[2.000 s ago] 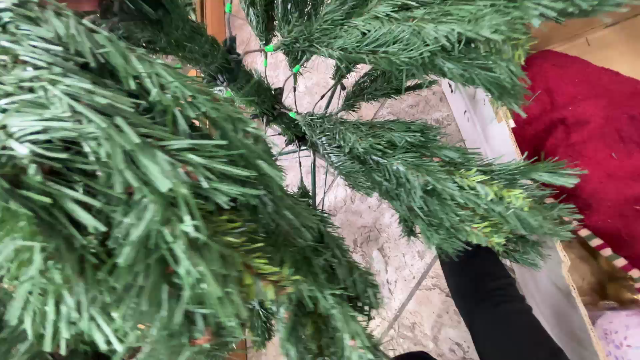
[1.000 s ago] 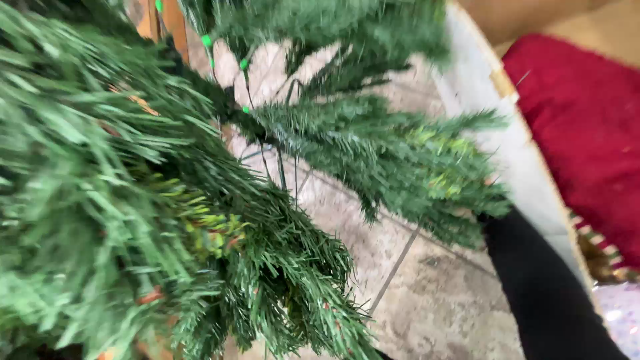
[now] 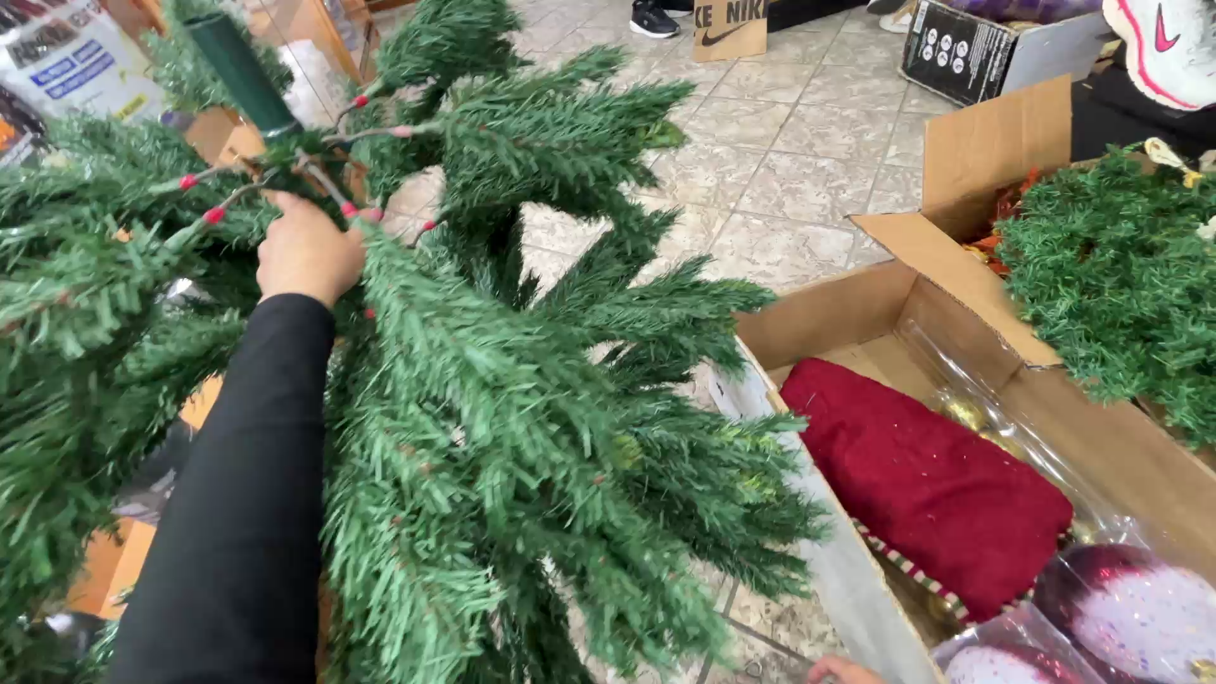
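An artificial Christmas tree section with green branches (image 3: pixel 494 380) fills the left and middle. Its dark green metal pole (image 3: pixel 242 76) rises at the upper left, ringed by branch stems with red tips (image 3: pixel 216 216). My left hand (image 3: pixel 309 247), in a black sleeve, reaches in among the stems just below the pole. Branches hide some of its fingers, so its grip is unclear. Only the fingertips of my right hand (image 3: pixel 841 671) show at the bottom edge, beside the long box; whether they hold anything is out of view.
A long cardboard box (image 3: pixel 855 570) at the right holds a dark red cloth (image 3: pixel 931 484) and large glittery ornaments (image 3: pixel 1135 608). Behind it, another open box (image 3: pixel 997 142) carries green garland (image 3: pixel 1121 285). A person's shoe (image 3: pixel 655 18) and a shoebox (image 3: pixel 730 30) are farther back on the tiles.
The view has swung up to the pole and the floor beyond. My left hand now shows at the stems. The black-clad limb under the right-hand branches is no longer seen there.
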